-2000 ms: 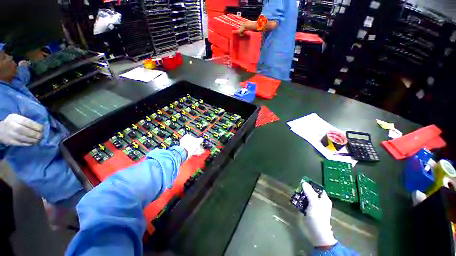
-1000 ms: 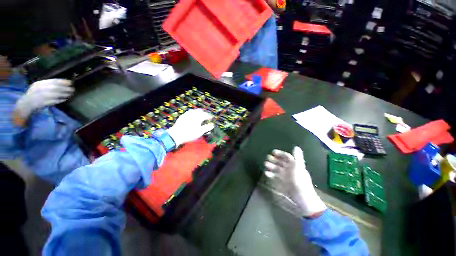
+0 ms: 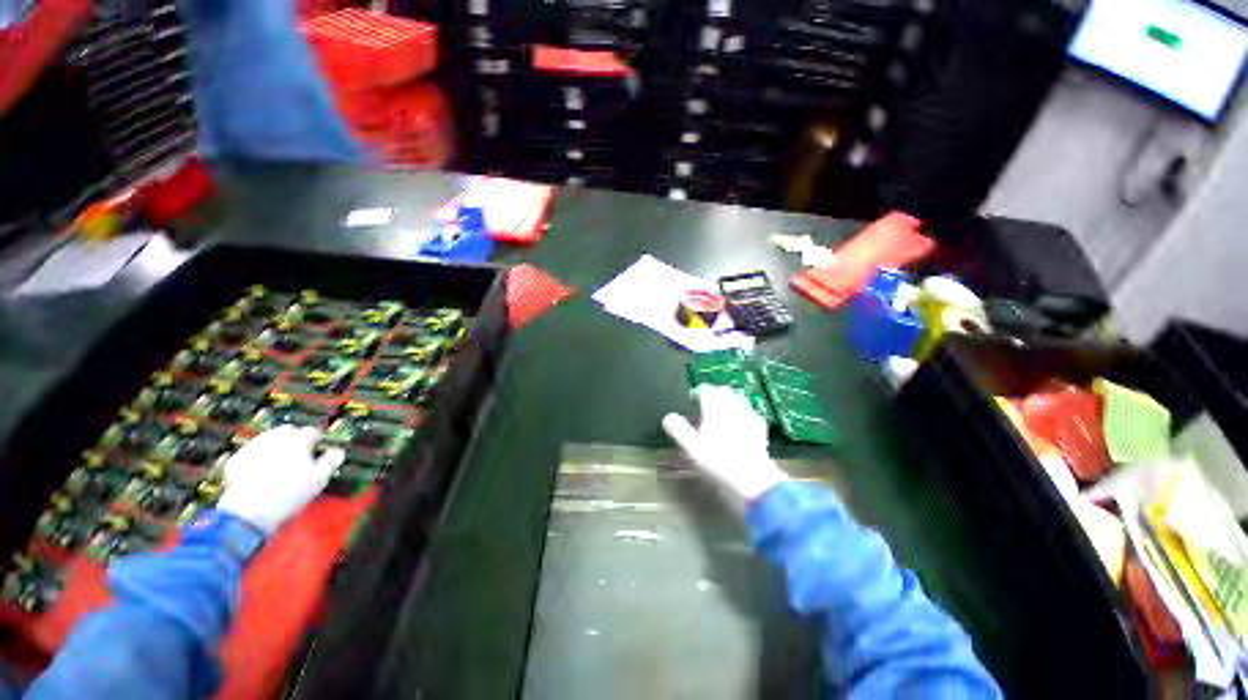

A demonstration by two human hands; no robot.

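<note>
My left hand (image 3: pixel 278 479), white-gloved, is low over the black tote (image 3: pixel 493 308), fingertips at the boards; whether it grips one is hidden. Single boards with dark parts and yellow bits (image 3: pixel 333 372) lie in rows on the pink-red liner (image 3: pixel 294 568). My right hand (image 3: pixel 728 445), also gloved, is at the near edge of the left face-down green panel (image 3: pixel 725 367), thumb apart from the fingers and nothing seen between them. A second green panel (image 3: pixel 797 404) lies beside it. The grey work mat (image 3: pixel 643 588) lies in front of me.
Beyond the panels are a calculator (image 3: pixel 756 302), tape roll (image 3: pixel 701 305) and white paper (image 3: pixel 637 290). Red foam (image 3: pixel 865 260) and a blue bin (image 3: pixel 887 315) are at the right. The scrap bin (image 3: pixel 1020 479) stands at right. A person's blue sleeve (image 3: pixel 260 82) shows at upper left.
The view has turned right. My right hand held a small board two seconds ago, was empty and raised a second ago, and is now at the green panels. My left hand stays over the tote.
</note>
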